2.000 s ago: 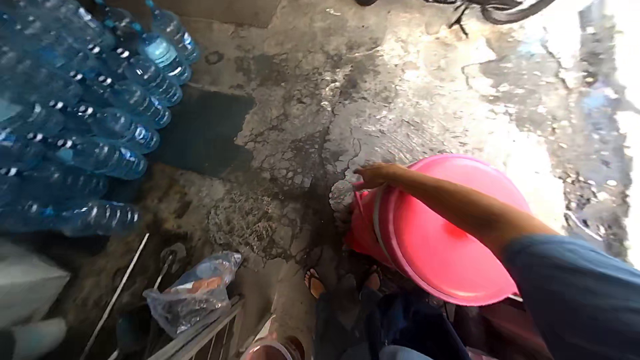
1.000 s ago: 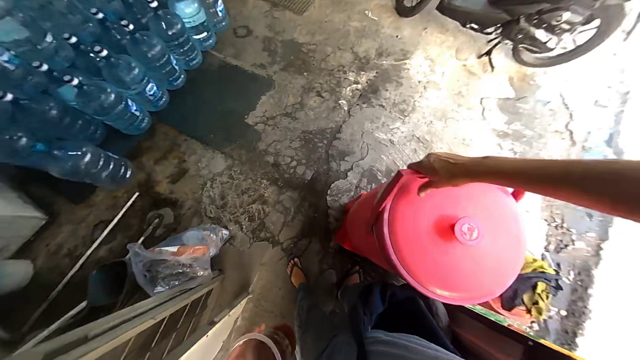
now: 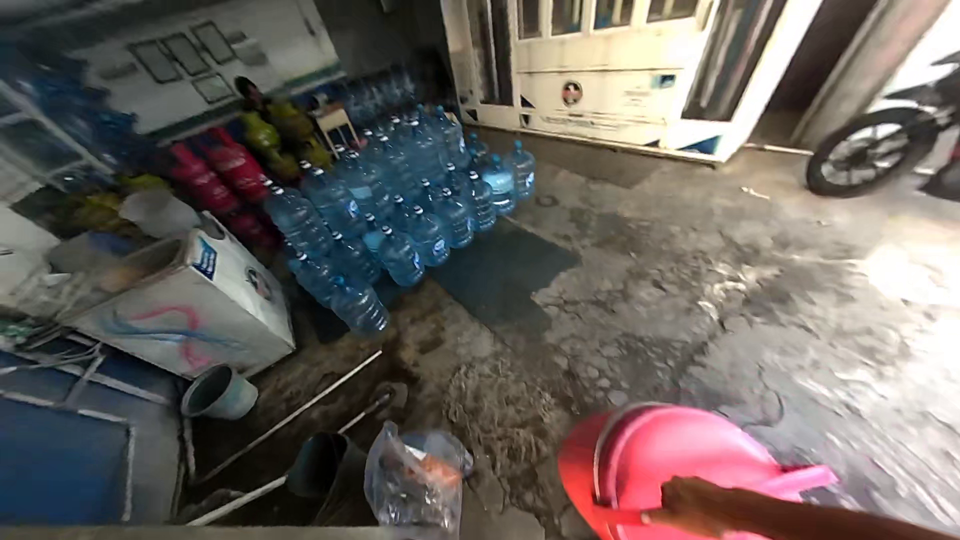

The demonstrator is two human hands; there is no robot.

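Note:
A large pink plastic bucket (image 3: 697, 450) with a pink top stands at the lower right, cut off by the frame's bottom edge. My right hand (image 3: 694, 504) reaches in from the right across its top, the fingers closed around a pink handle (image 3: 622, 516) at the bucket's near left side. Another pink handle (image 3: 810, 478) juts out on the right. My left hand is out of the picture. Left of the bucket, a clear plastic bag (image 3: 420, 480) with orange and pale contents lies near the bottom edge.
Many blue water gallon bottles (image 3: 401, 255) stand left of centre, with red gas cylinders (image 3: 232, 165) behind. A white chest (image 3: 195, 307), a grey bucket (image 3: 220, 392), a dark bucket (image 3: 319, 465) and white poles (image 3: 300, 409) are at left. A motorcycle wheel (image 3: 870, 152) shows at upper right; the concrete is cracked.
The view has swung up and left, bringing in the cabinet, cylinders and chest. Between the two earlier frames my right hand stays at the pink bucket's edge, and now it grips the handle.

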